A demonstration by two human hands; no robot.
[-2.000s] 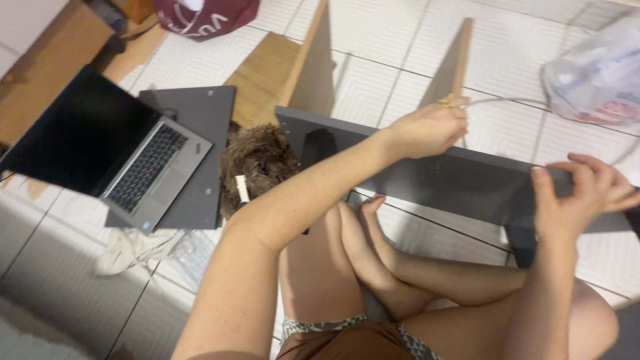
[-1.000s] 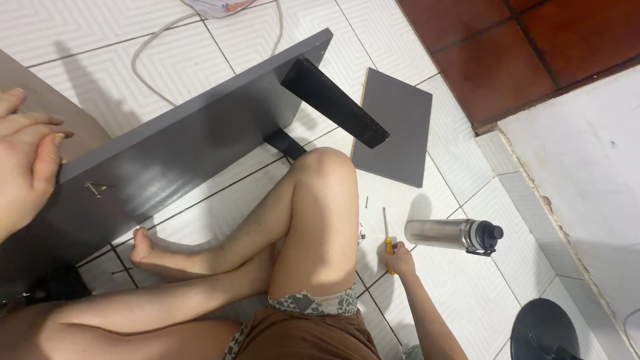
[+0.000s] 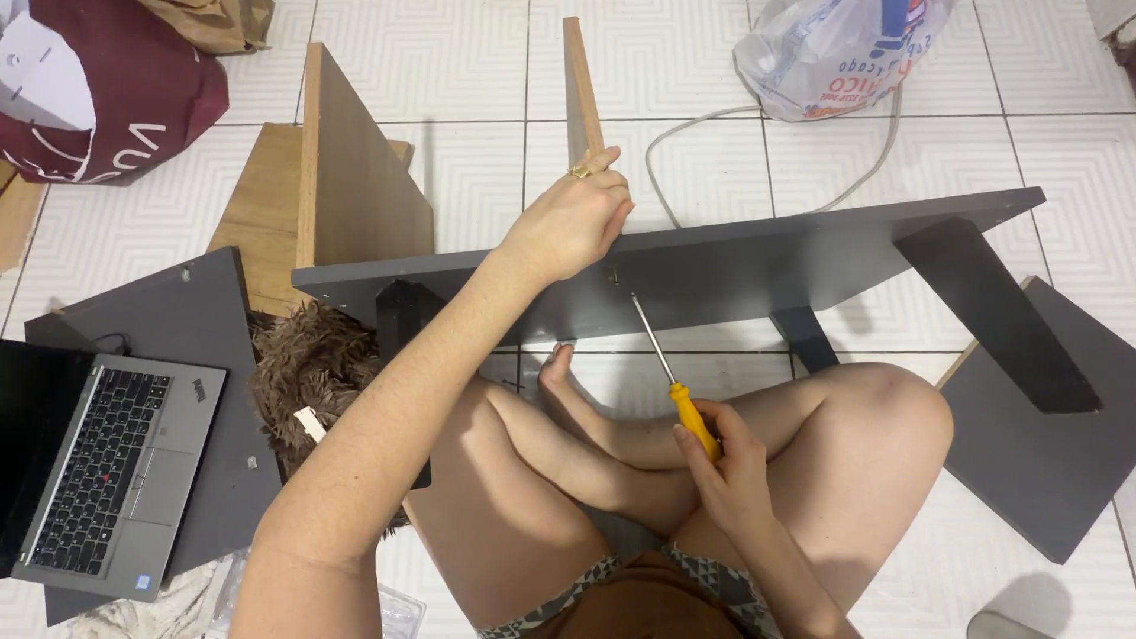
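My left hand (image 3: 572,213) reaches over the top edge of a long dark grey furniture panel (image 3: 710,266) and grips the near end of an upright wooden board (image 3: 581,89) behind it. A small metal fitting (image 3: 613,274) sticks out of the panel's near face just below that hand. In my right hand (image 3: 728,461) is a screwdriver (image 3: 692,417) with a yellow handle; its shaft points up at the panel, and the tip appears near the fitting, though contact cannot be told. Black legs (image 3: 1003,319) extend from the panel toward me.
An open laptop (image 3: 124,461) rests on a grey board (image 3: 177,311) at the left, near a brown furry item (image 3: 311,382). Another wooden board (image 3: 355,169) stands at the panel's left end. Bags (image 3: 834,53) and a cable lie beyond. A loose grey board (image 3: 1056,426) lies at the right.
The view has swung back left. One second ago my right hand was on the screwdriver down at the floor tiles; now it holds the tool up before the panel. Two seconds ago it touched the panel's right end.
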